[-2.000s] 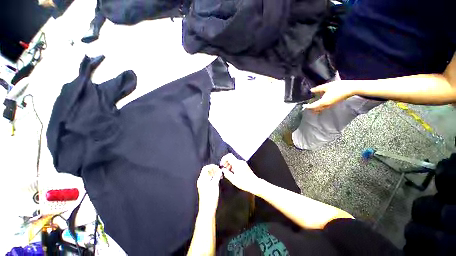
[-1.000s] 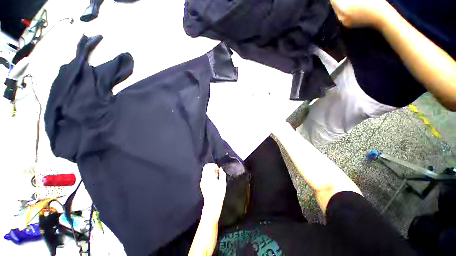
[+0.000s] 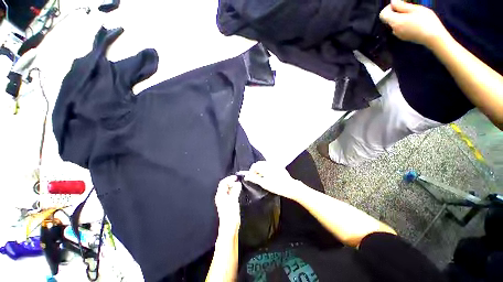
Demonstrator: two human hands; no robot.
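Note:
A dark navy sweatshirt lies spread on the white table, its far end bunched at the left and one shiny-trimmed cuff at the top. My left hand and my right hand meet at the near right edge of the garment. Both pinch a shiny-trimmed end of dark cloth between their fingertips. Whether a small tool is in the fingers cannot be told.
A coworker's hand is at a dark garment pile at the top right. A red spool, a purple bottle, hangers and tools lie left. A metal stand is on the speckled floor.
My right hand, stretched out over the table edge a second ago, is back beside my left hand at the cloth. The coworker's hand has moved up and away from the hanging cuff.

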